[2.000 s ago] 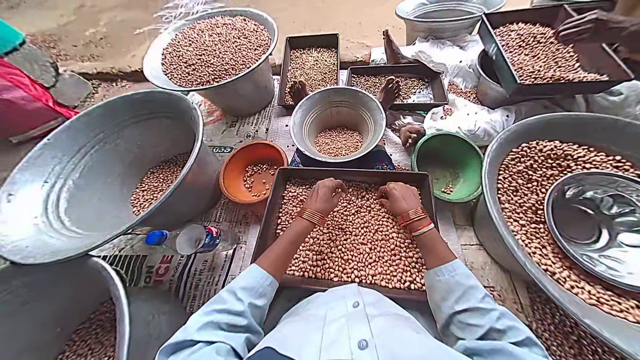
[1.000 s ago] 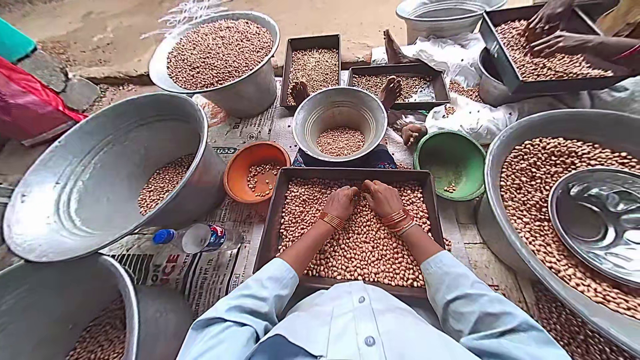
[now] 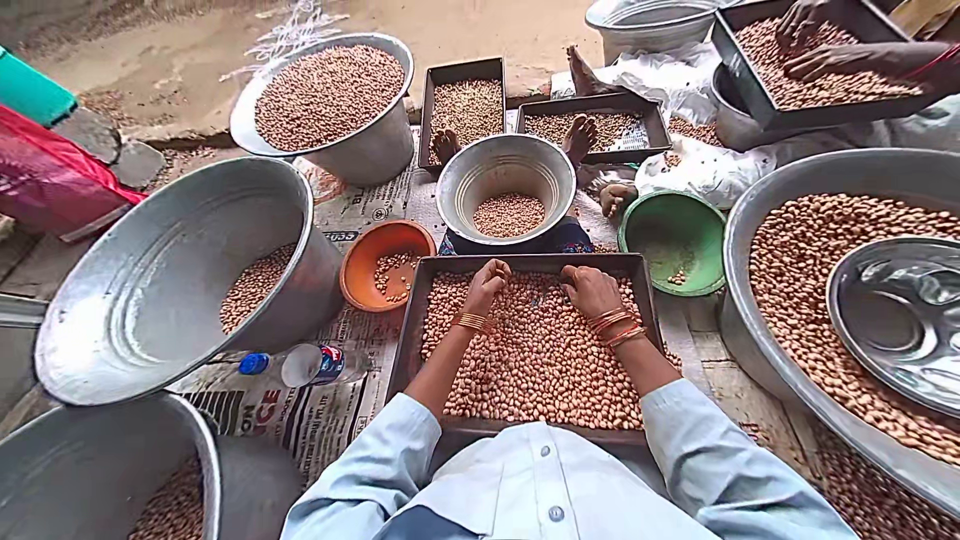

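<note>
A dark rectangular metal tray [image 3: 397, 360] full of pinkish-brown shelled nuts [image 3: 540, 367], which look like peanuts, lies in front of me. My left hand [image 3: 489, 285] is at the tray's upper left, fingers bent together over the nuts; whether it pinches one is too small to see. My right hand [image 3: 592, 291] rests on the nuts at the upper right, its fingertips partly hidden. Close by on the left is an orange bowl [image 3: 360, 259] with some nuts, and on the right a green bowl [image 3: 675, 225] with a few. A metal pot [image 3: 450, 187] holding nuts stands just beyond the tray.
Large metal tubs stand at left [image 3: 180, 217], upper left [image 3: 375, 150] and right [image 3: 739, 300], the right one holding a steel plate [image 3: 900, 322]. Plastic bottles [image 3: 330, 365] lie on printed sacking. Two more trays [image 3: 424, 112] lie ahead. A co-worker's hands [image 3: 825, 60] are in another tray, upper right.
My hands were together near the tray's far edge one second ago; now they are apart, the left toward the left and the right toward the right.
</note>
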